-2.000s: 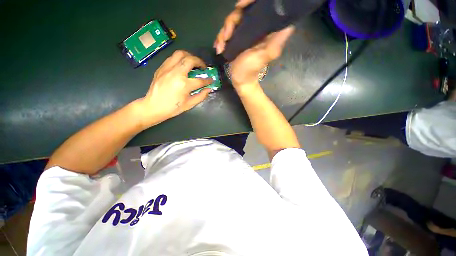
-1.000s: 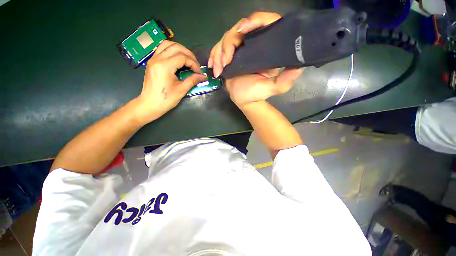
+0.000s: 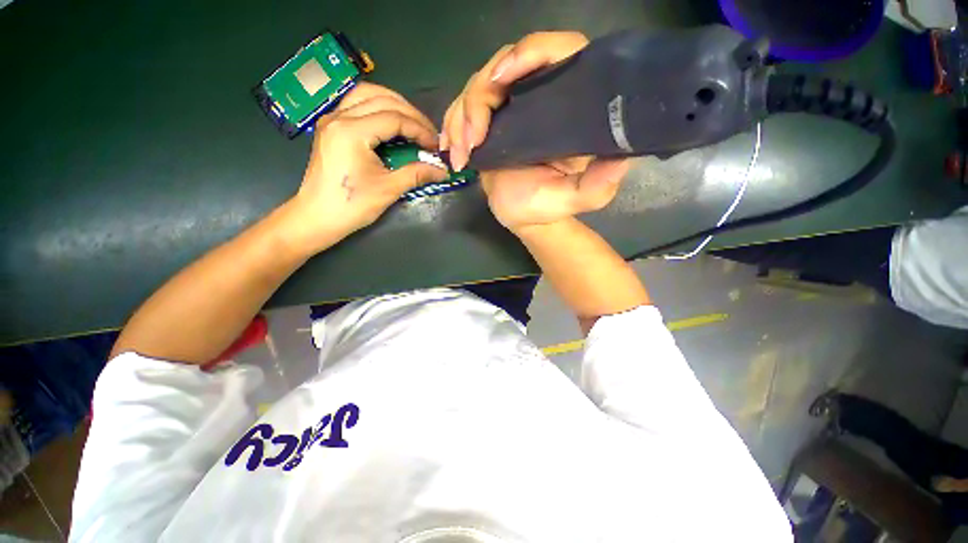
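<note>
My right hand [image 3: 531, 196] is wrapped around a thick black electric screwdriver [image 3: 637, 101], held nearly level with its front end pointing left. My left hand [image 3: 356, 159] holds a small green circuit-board unit [image 3: 401, 157] on the bench, thumb and fingers on its top. The screwdriver's front end meets the unit's right end at my fingertips; the tip itself is hidden by my right fingers. Much of the board is covered by my left hand. No screw can be made out.
Another green unit [image 3: 311, 79] with a pale square lies behind my left hand on the dark green mat [image 3: 159, 180]. The thick black cord [image 3: 870, 170] curves on the right, by a thin white cable [image 3: 748, 186]. A purple-rimmed round container [image 3: 807, 51] stands at back right. Another person's sleeve [image 3: 934, 270] is at right.
The screwdriver has swung from steeply raised to nearly level, its rear end now to the right. My left hand has shifted grip on the unit. Little has changed in the last second.
</note>
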